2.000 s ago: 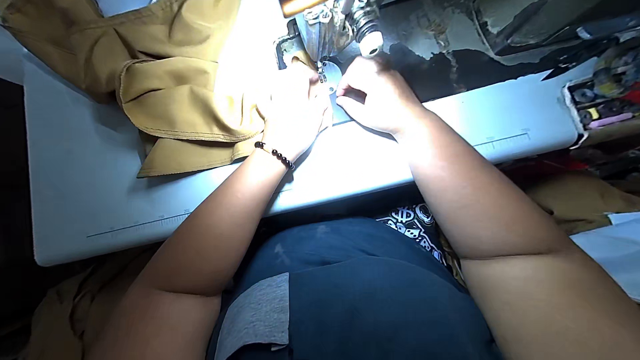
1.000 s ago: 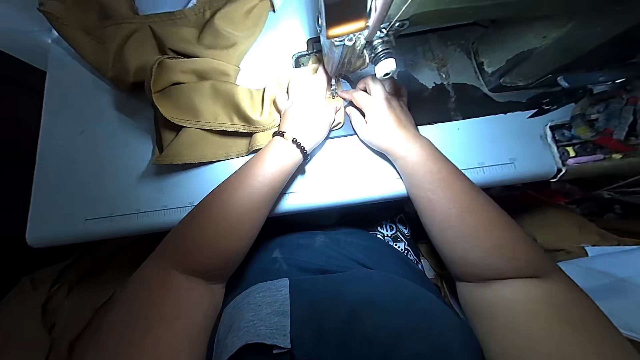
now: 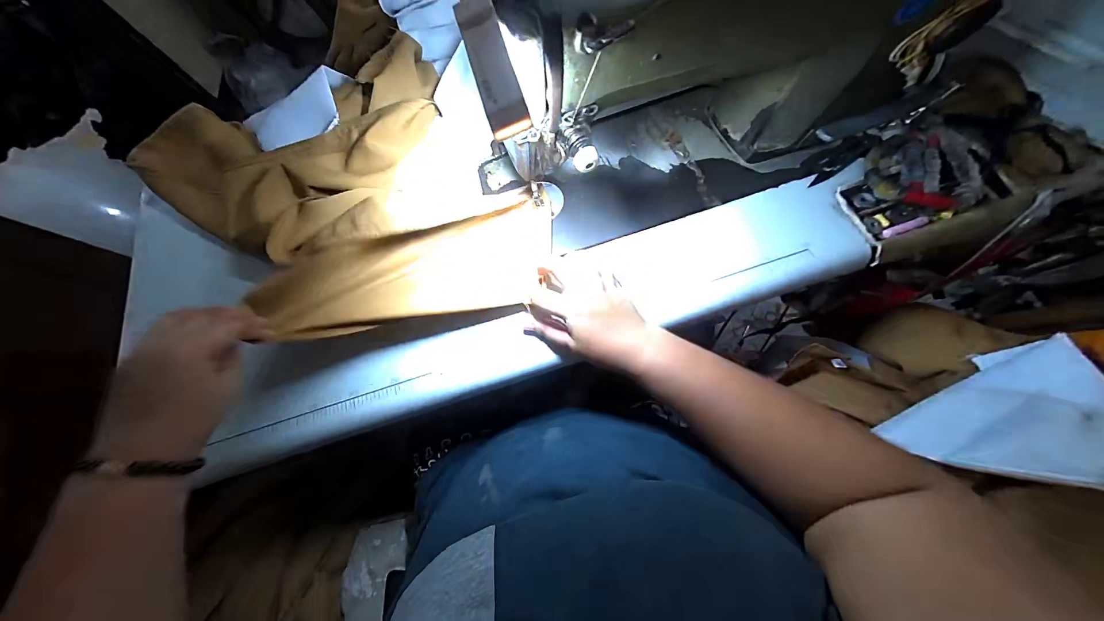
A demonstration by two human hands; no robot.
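A tan fabric garment lies stretched across the left side of the sewing machine table, one corner running under the presser foot of the sewing machine. My left hand, blurred and with a dark beaded bracelet at the wrist, grips the garment's near left corner. At the near right corner, my right hand pinches the cloth close to the table's front edge. Strong lamp light washes out the cloth around the needle, so its stitching cannot be made out.
The white table has a printed ruler scale along its front. A tray of bobbins and small tools sits at its right end. White cloth lies over tan pieces at lower right. More tan and white fabric is heaped at the back left.
My left hand has moved from beside the needle to the far left with the cloth's corner. My right hand has come back toward the front edge. The cloth is now spread out between them.
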